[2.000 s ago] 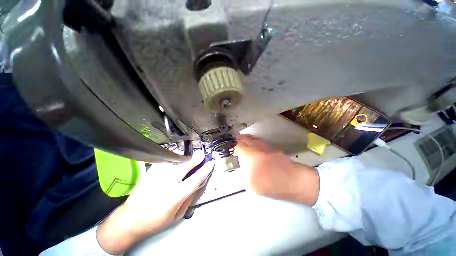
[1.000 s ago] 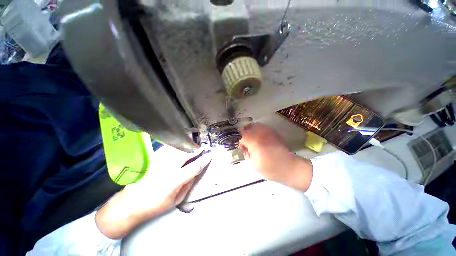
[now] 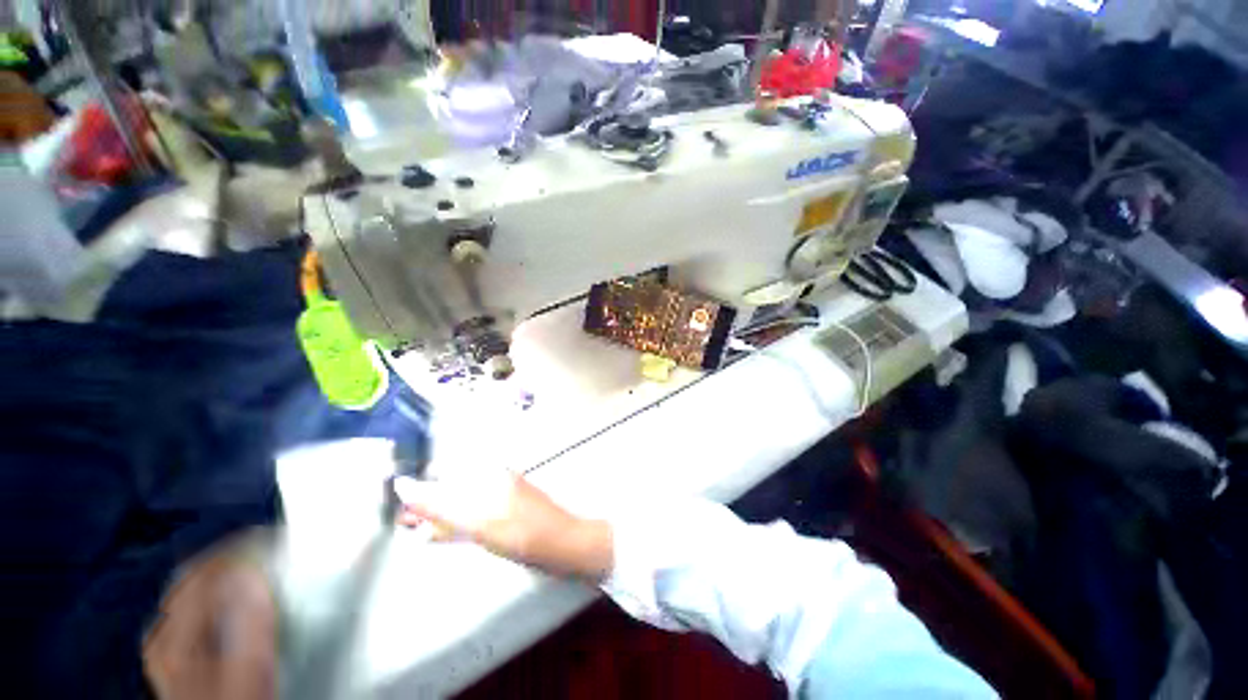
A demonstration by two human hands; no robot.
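The off-white lockstitch sewing machine (image 3: 589, 219) stands in front of me. Dark navy cloth (image 3: 110, 410) spreads at the left, and a blurred dark strip of cloth (image 3: 411, 445) reaches onto the white table left of the needle area. My right hand (image 3: 513, 527) is over the table with its fingertips at that strip; blur hides whether they grip it. My left hand (image 3: 219, 622) is a brown blur at the lower left, beside a blurred pale-grey piece; its fingers cannot be made out. A lime-green plastic piece (image 3: 340, 353) hangs at the machine's left end.
A smartphone (image 3: 660, 323) leans under the machine arm, with a yellow pad (image 3: 657, 367) below it. Scissors with black loop handles (image 3: 880, 274) lie at the machine's right end, near a control panel (image 3: 865, 342). Cut pieces (image 3: 1095, 465) heap at the right, beside a red-orange rim (image 3: 958, 561).
The view has pulled back from the close machine head. Both hands have left the needle area and moved nearer to me and leftward. My left hand is now blurred.
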